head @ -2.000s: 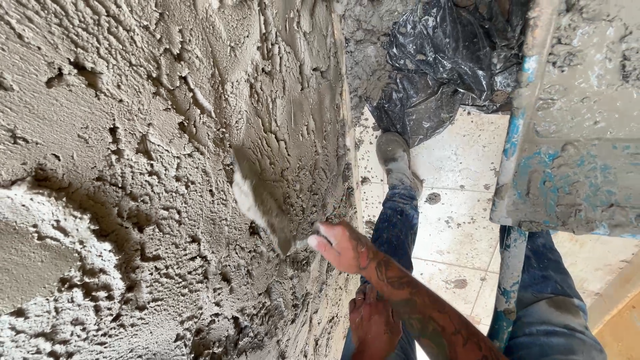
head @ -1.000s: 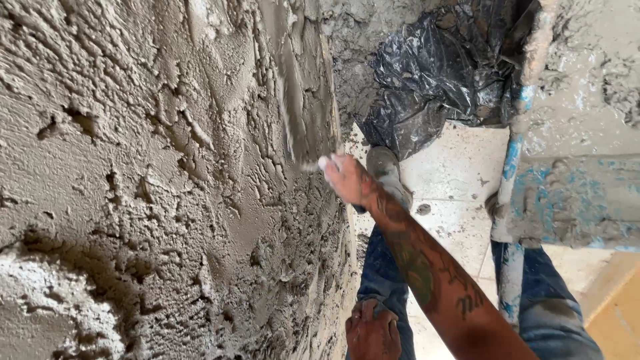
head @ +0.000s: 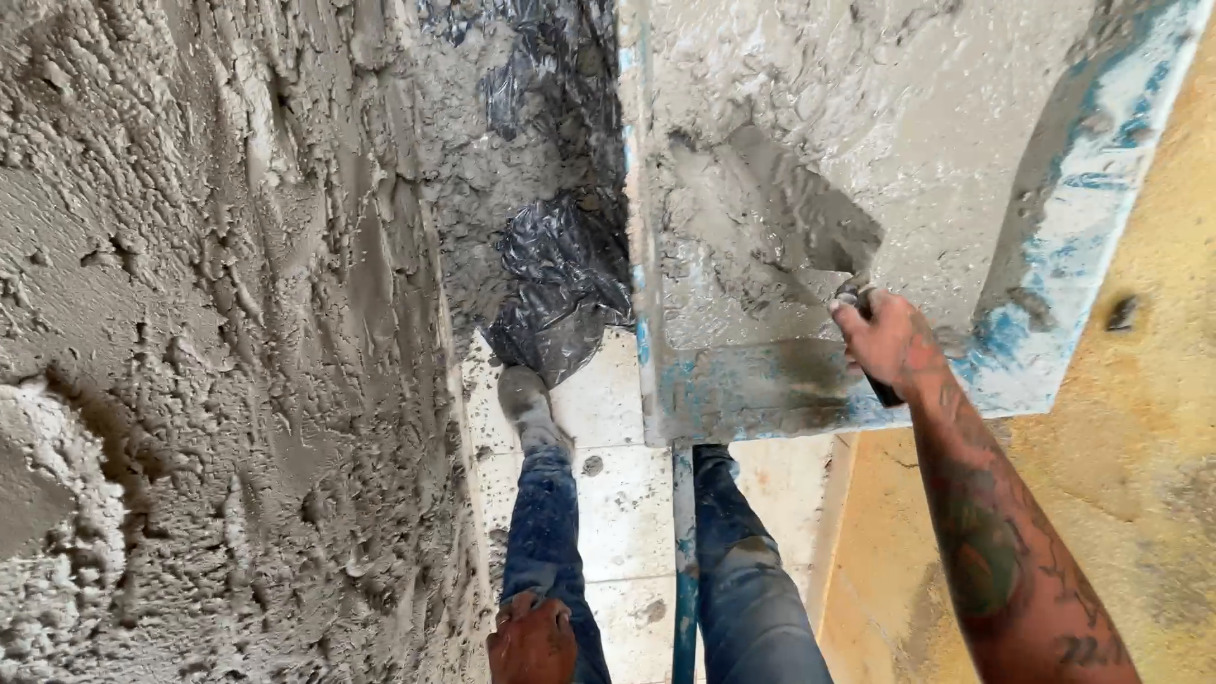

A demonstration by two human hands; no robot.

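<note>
My right hand point(head: 888, 344) grips the dark handle of a pointed masonry trowel point(head: 817, 214), whose mortar-coated blade lies on the wet mortar point(head: 912, 180) inside a blue-painted metal trough point(head: 1035, 404). My left hand point(head: 534, 638) is low in the view, in front of my left thigh, its fingers curled; whether it holds anything does not show. To the left rises a wall coated in rough wet mortar point(head: 237, 313), touched by neither hand.
Black plastic sheeting point(head: 560, 285) smeared with mortar lies between wall and trough, by my left boot point(head: 524, 404). Below the trough is a blue metal leg or handle point(head: 685, 570). Pale floor tiles point(head: 622, 532) bear splashes, and a yellowish wall point(head: 1121, 475) stands at right.
My right hand and the trowel have moved from the mortar-coated wall rightward to the mortar in the trough. The view has shifted, showing more of the trough. My left hand stays low.
</note>
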